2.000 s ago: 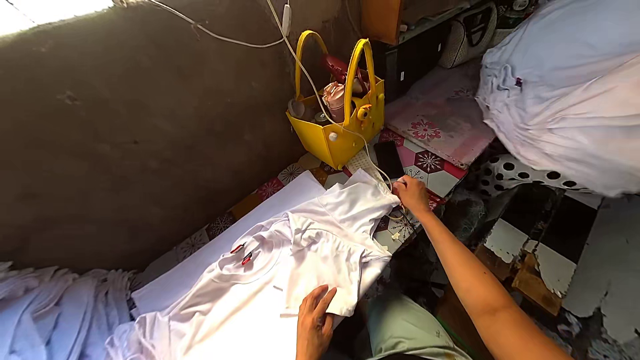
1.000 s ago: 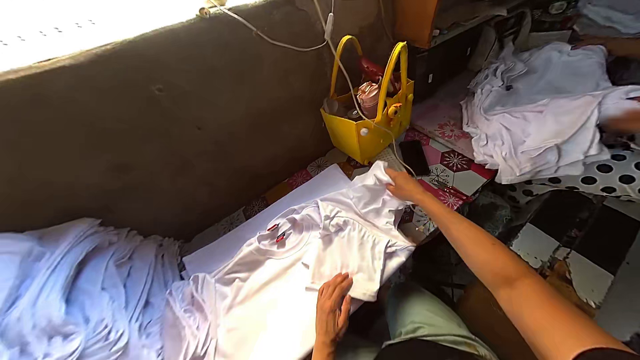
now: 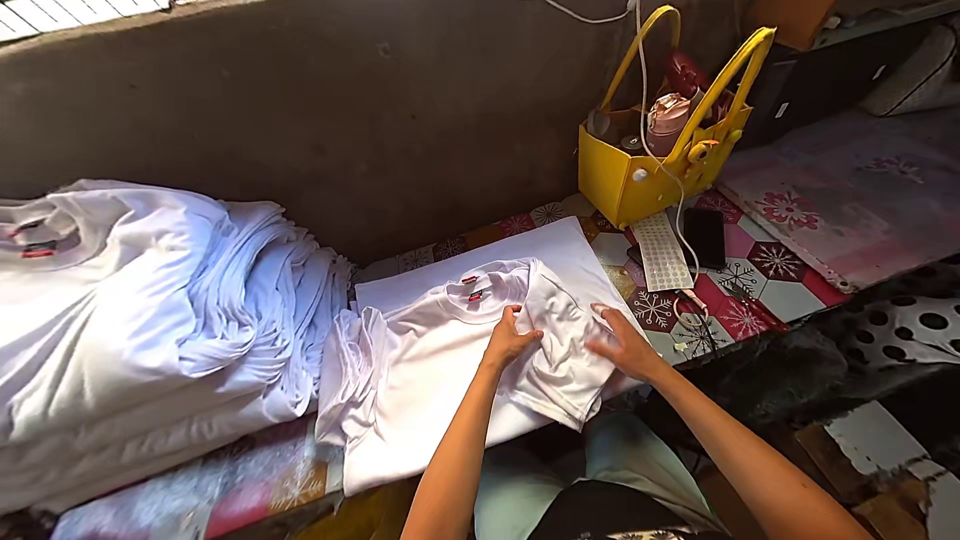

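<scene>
A white T-shirt [image 3: 427, 367] with red and black neck labels lies on a white board or folded sheet [image 3: 570, 247], its sleeves folded inward. My left hand [image 3: 512, 339] rests at the shirt's shoulder beside the collar, thumb and forefinger apart; whether it pinches cloth cannot be told. Over the right edge of the bunched sleeve [image 3: 562, 352] is my right hand [image 3: 622, 343], fingers spread and slightly blurred. To the left rises a tall stack of white T-shirts [image 3: 150, 300], with a similar labelled collar on top.
A yellow basket [image 3: 626, 180] holding bottles stands by the wall. Near it lie a phone [image 3: 705, 237], a sticker sheet [image 3: 664, 253] and a white cable [image 3: 684, 202]. A snowflake-patterned cover [image 3: 750, 262] lies beneath. Polka-dot fabric [image 3: 900, 330] is at the right.
My right hand has let go of the sleeve's far end and come in closer to my left hand. The sleeve, earlier stretched outward, is now bunched inward. The view has swung left.
</scene>
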